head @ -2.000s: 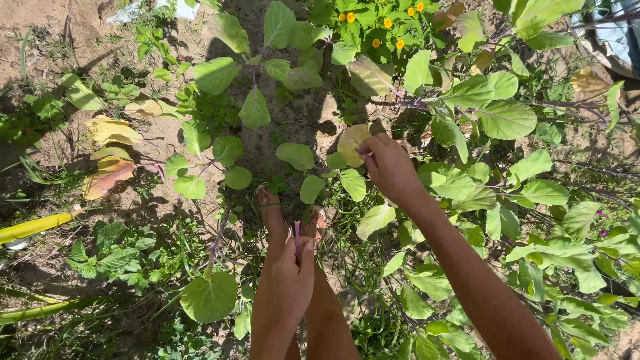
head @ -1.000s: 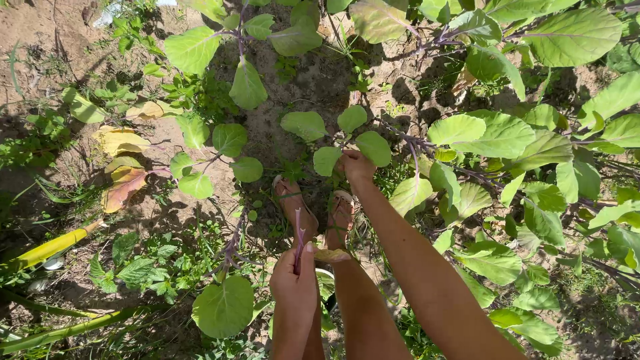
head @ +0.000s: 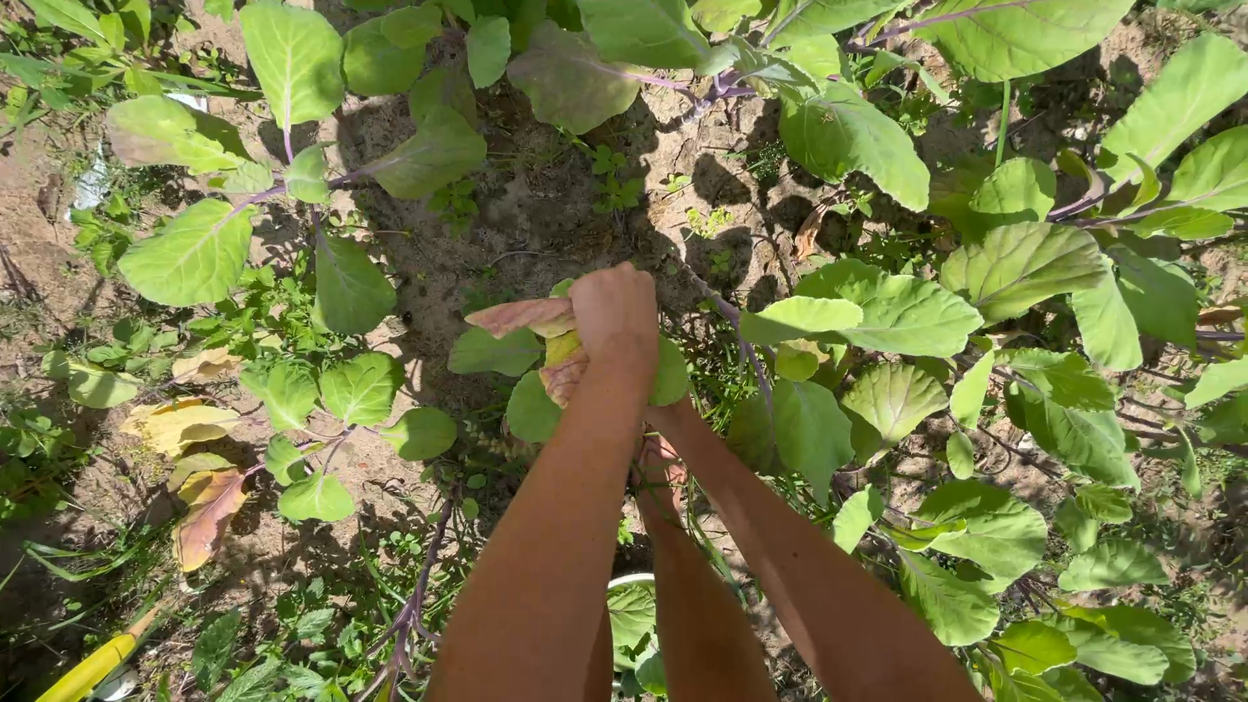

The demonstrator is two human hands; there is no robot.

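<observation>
My left hand is a closed fist on several discoloured leaves, pinkish and yellow, which stick out on its left side. Green leaves of a low plant lie under and around the fist. My right hand is just below and behind it, near the left wrist; the left forearm and fist hide its fingers, so what it holds cannot be seen. Broad-leaved plants with purple stems stand on both sides, one with large green leaves to the right.
Below the hands are my legs and a foot. Between the forearms shows the white rim of a container with green leaves in it. Yellowed leaves lie at left, a long yellow object at lower left. Dry soil shows above.
My left hand has moved forward from near my feet to the low plant, its fist now around discoloured leaves. My right hand, earlier reaching among the leaves, is now behind the left wrist. The view has shifted.
</observation>
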